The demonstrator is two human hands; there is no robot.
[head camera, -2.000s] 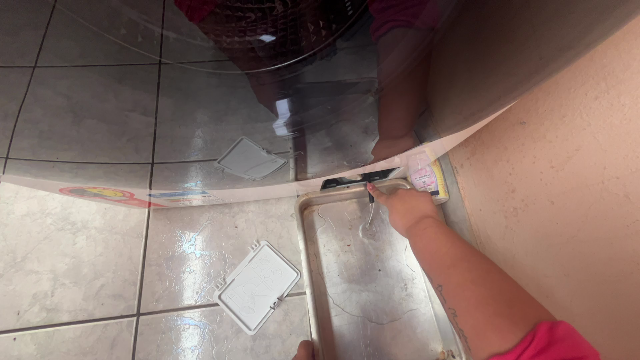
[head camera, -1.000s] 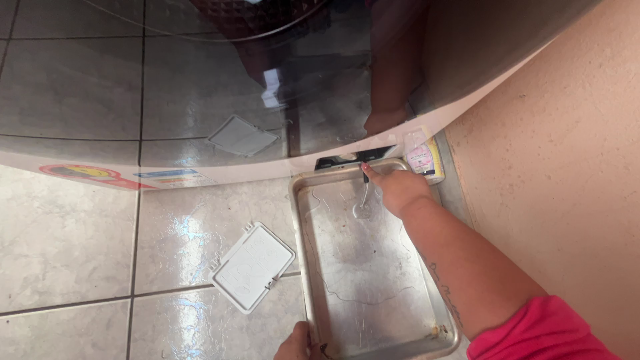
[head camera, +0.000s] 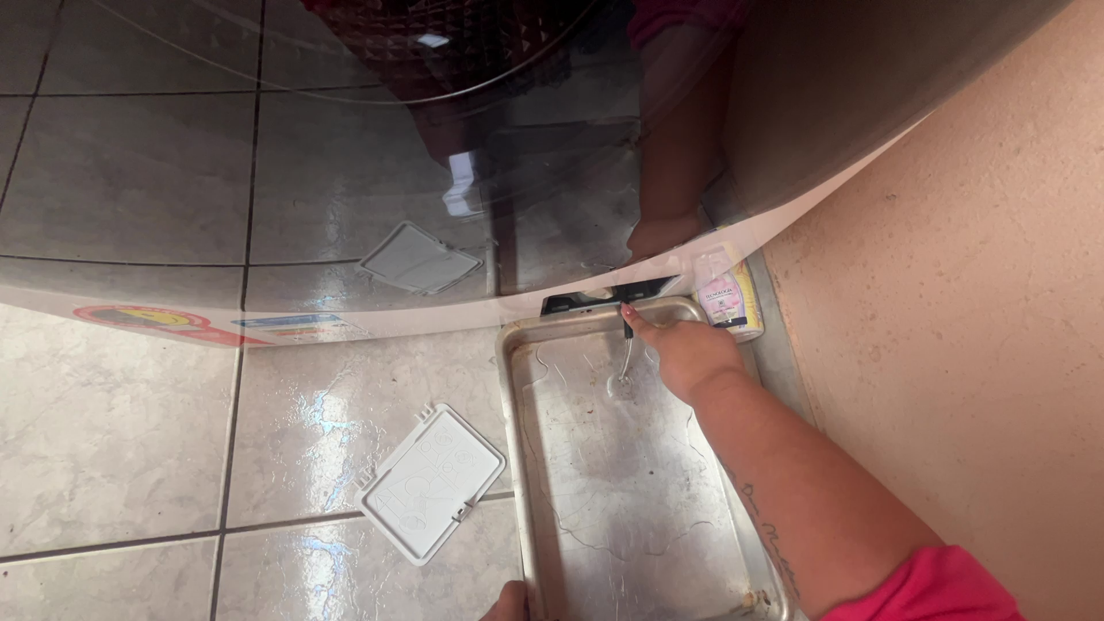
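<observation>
My right hand (head camera: 694,354) pinches a short black drain hose (head camera: 629,326) at the rectangular opening (head camera: 604,296) low on the front-loading washing machine (head camera: 388,321). Water runs from the hose end into a metal baking pan (head camera: 511,414), where a thin layer lies on the bottom. At the lower edge my left hand (head camera: 509,602) grips the pan's left rim; only part of it shows. Left of the pan, a white plastic access cover (head camera: 431,485) lies on the floor with its inner side up.
A bottle with a pink and yellow label (head camera: 726,302) stands between the machine and the plastered wall (head camera: 966,285), close to my right hand. The tiled floor (head camera: 112,431) looks wet left of the pan. The machine's dark glossy front hangs over the pan's far end.
Two seconds ago my left hand was by the pan's left rim too, and water was running from the hose. My right hand stays at the hose. The view has shifted slightly.
</observation>
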